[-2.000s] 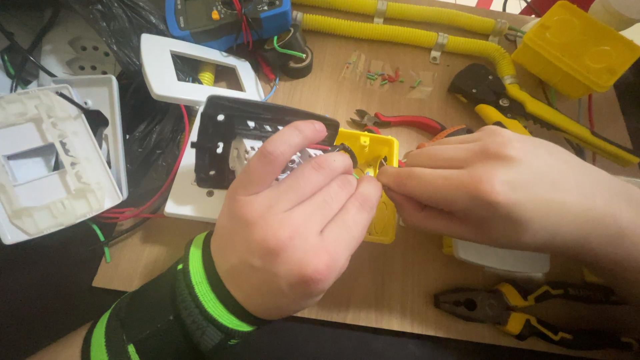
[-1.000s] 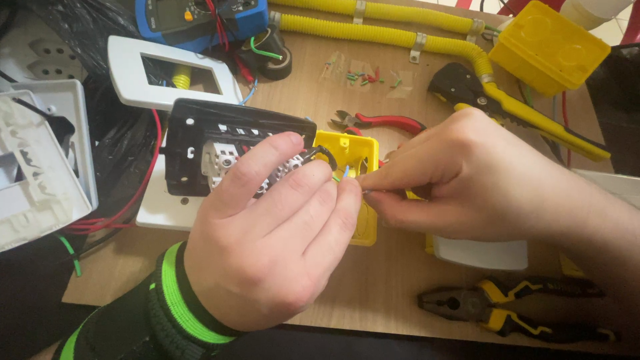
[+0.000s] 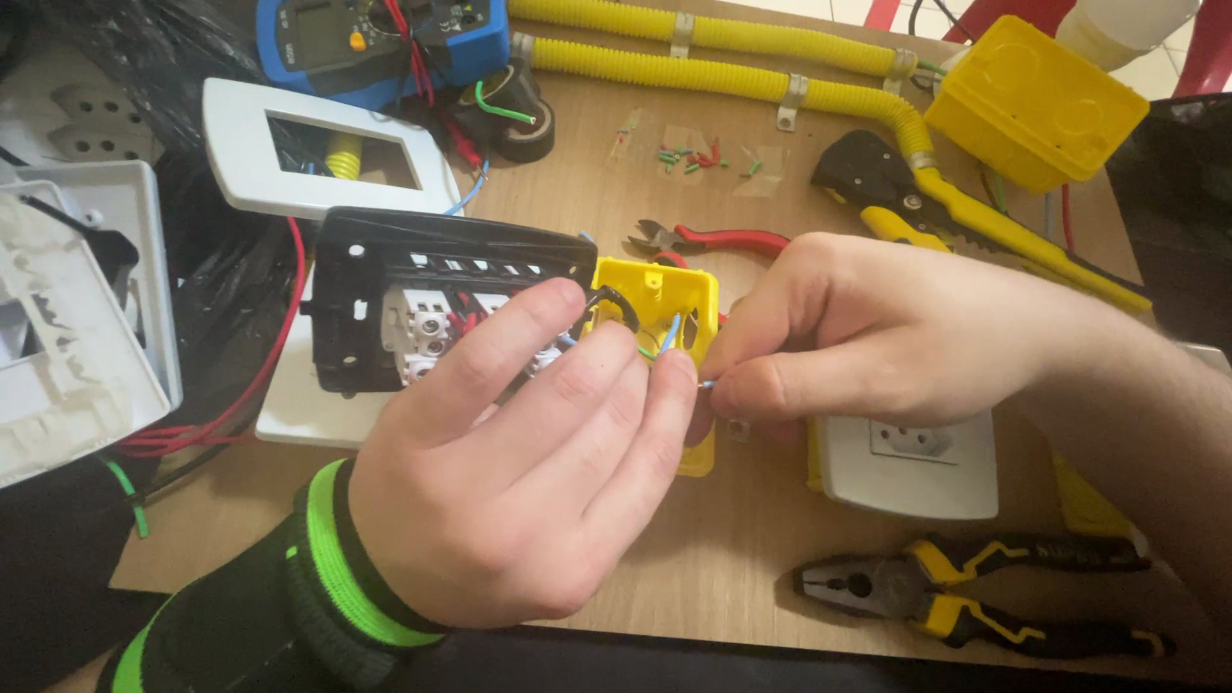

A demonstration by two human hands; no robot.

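My left hand [image 3: 539, 462], in a black and green wrist sleeve, grips the black mounting frame [image 3: 452, 241] of a switch module, whose white terminal blocks [image 3: 423, 332] face up. Its fingertips lie over the yellow electrical box [image 3: 707, 298], where blue [image 3: 672, 332], green and black wires show. Just right of the box, my right hand [image 3: 847, 332] pinches a thin light blue wire [image 3: 707, 384] between thumb and forefinger; its bare tip points at the left fingers. Part of the frame and box is hidden by my left hand.
Red-handled cutters [image 3: 731, 239] lie behind the box, combination pliers [image 3: 962, 587] at the front right, wire strippers [image 3: 866, 183] farther back. A blue multimeter [image 3: 385, 43], white cover plate [image 3: 327, 144], yellow conduit [image 3: 654, 67], small wire scraps [image 3: 693, 157] and a white socket plate [image 3: 910, 472] surround the hands.
The right hand has drawn a little away from the left fingertips, and the light blue wire end now shows in its pinch. The left hand keeps hold of the black frame. The view has shifted slightly.
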